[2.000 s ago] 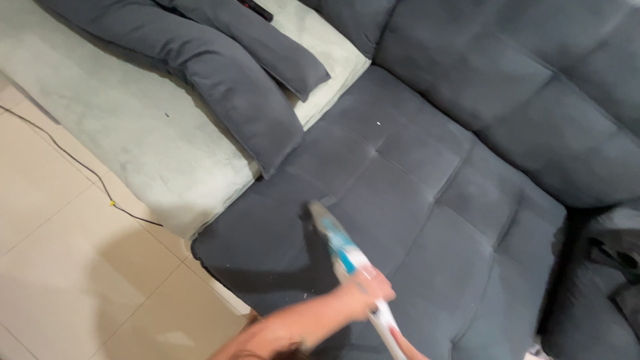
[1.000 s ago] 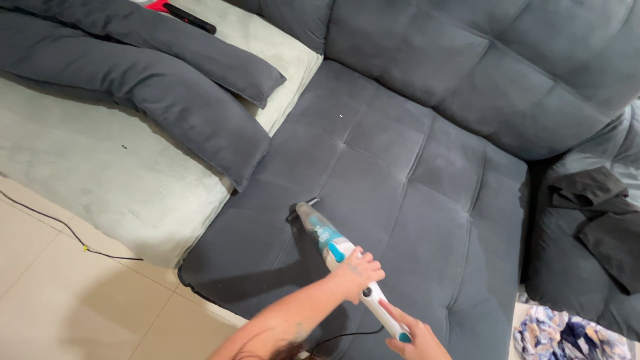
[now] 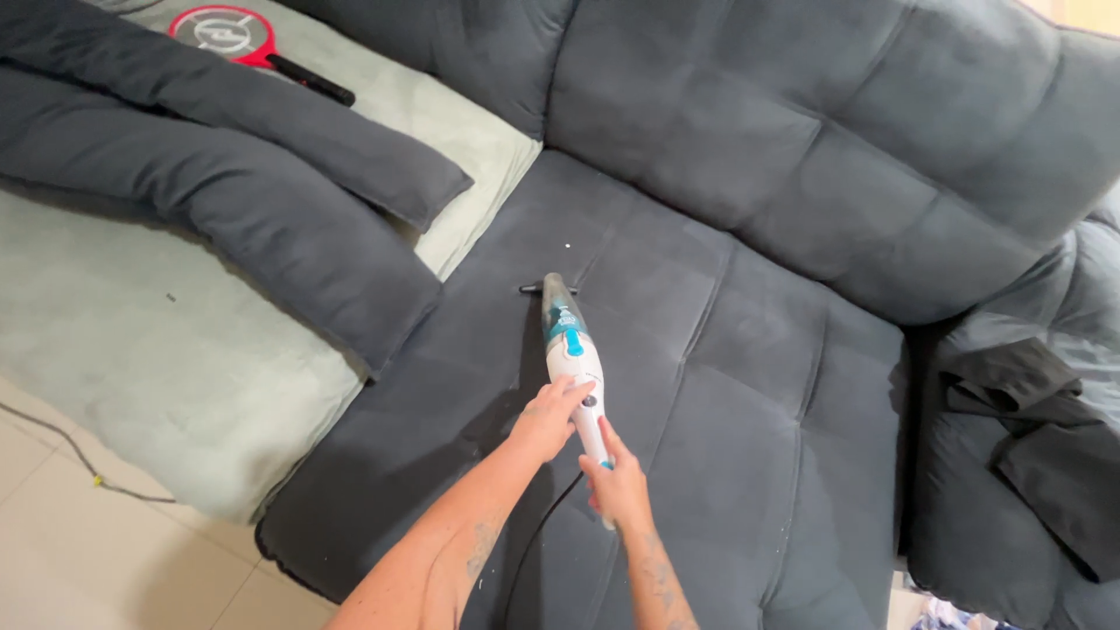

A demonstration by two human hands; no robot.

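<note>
A white and teal handheld vacuum cleaner (image 3: 573,350) with a clear dust cup points away from me over the dark grey tufted sofa seat (image 3: 744,437). Its black nozzle (image 3: 531,289) is at the seat fabric. My left hand (image 3: 553,416) grips the body near the round button. Behind it, my right hand (image 3: 617,481) is closed around the rear handle. A black cord (image 3: 538,534) runs from the handle area down the seat. One small white speck (image 3: 568,246) lies just beyond the nozzle, and more pale bits are scattered on the seat.
Long dark grey cushions (image 3: 289,201) lie across a pale green cover (image 3: 149,350) at left, beside a red and black electric swatter (image 3: 229,37). The tufted backrest (image 3: 787,114) rises behind. Dark clothing (image 3: 1063,472) rests at right. Another cable (image 3: 66,437) crosses the tiled floor (image 3: 52,534).
The vacuum cleaner has moved across the seat toward the backrest, closer to the white speck, with both hands still on it. The view has shifted, and the whole swatter now shows.
</note>
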